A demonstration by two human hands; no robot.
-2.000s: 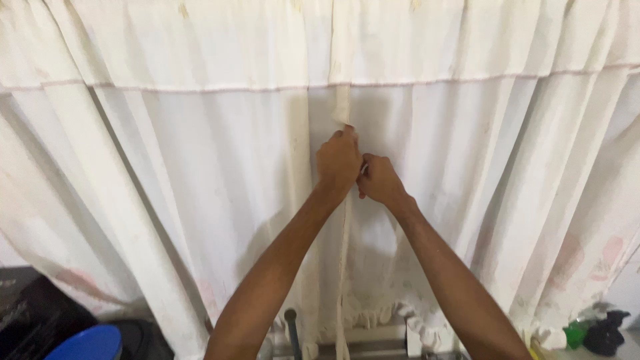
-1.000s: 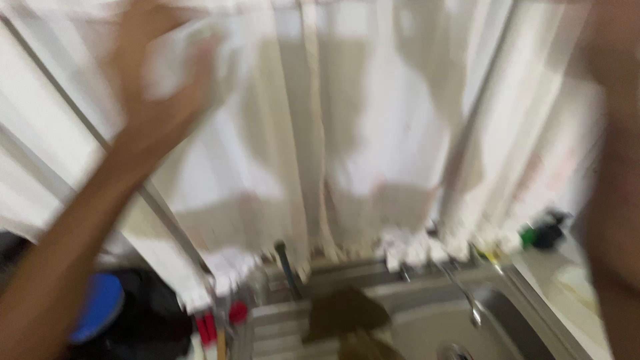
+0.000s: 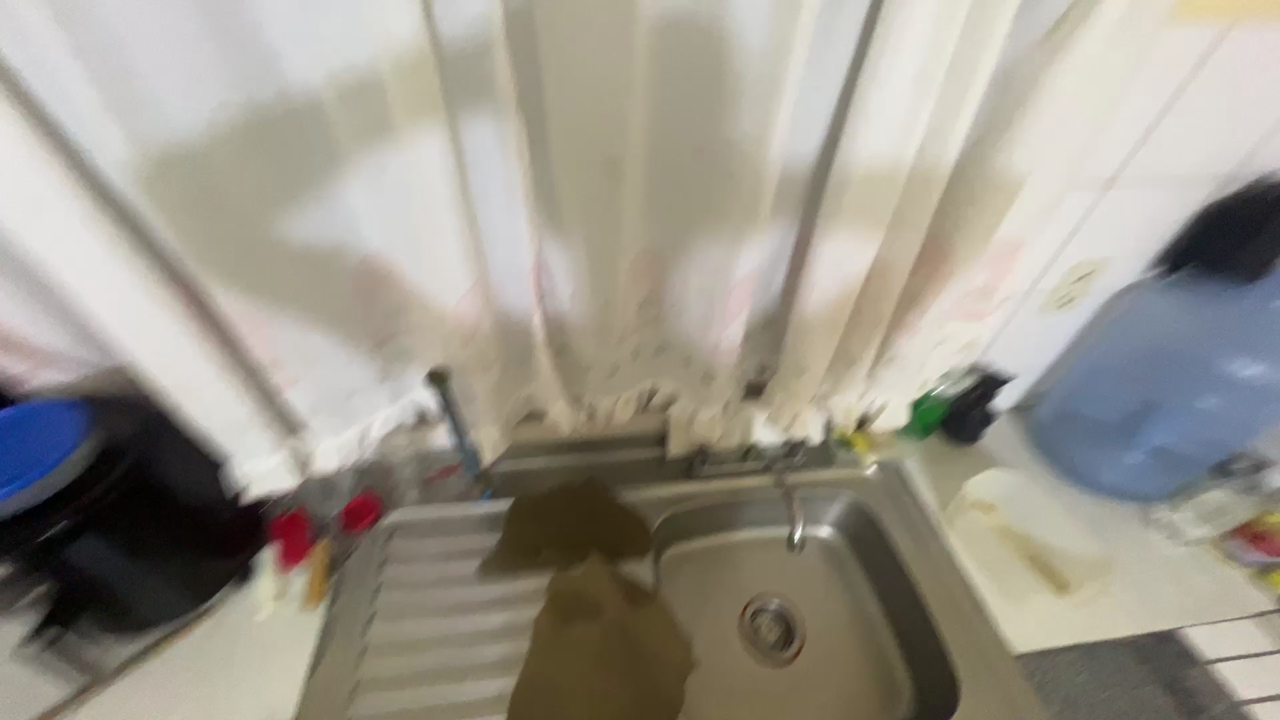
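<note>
Neither of my hands shows in the head view now. White curtains [image 3: 640, 180] with faint pink marks hang over the back of the scene, and a shadow with arm-like shapes falls across them. Below their frilled hem lies a stainless steel sink [image 3: 800, 620] with a ribbed drainboard [image 3: 440, 610] on its left. A curved metal faucet [image 3: 795, 515] reaches over the basin, above the round drain [image 3: 771, 628]. Dark brown patches, perhaps shadow, cover part of the drainboard and the basin's left edge. The picture is blurred.
On the right counter stand a large blue translucent water jug [image 3: 1160, 390], a pale flat item [image 3: 1030, 540] and small green [image 3: 928, 412] and black [image 3: 972, 408] things. At left are a black bulky object [image 3: 140, 510], a blue round lid [image 3: 40, 445] and red items [image 3: 290, 535].
Both hands were together at the curtain's middle, then moved apart, and are now out of view. The view has tilted down toward the sink.
</note>
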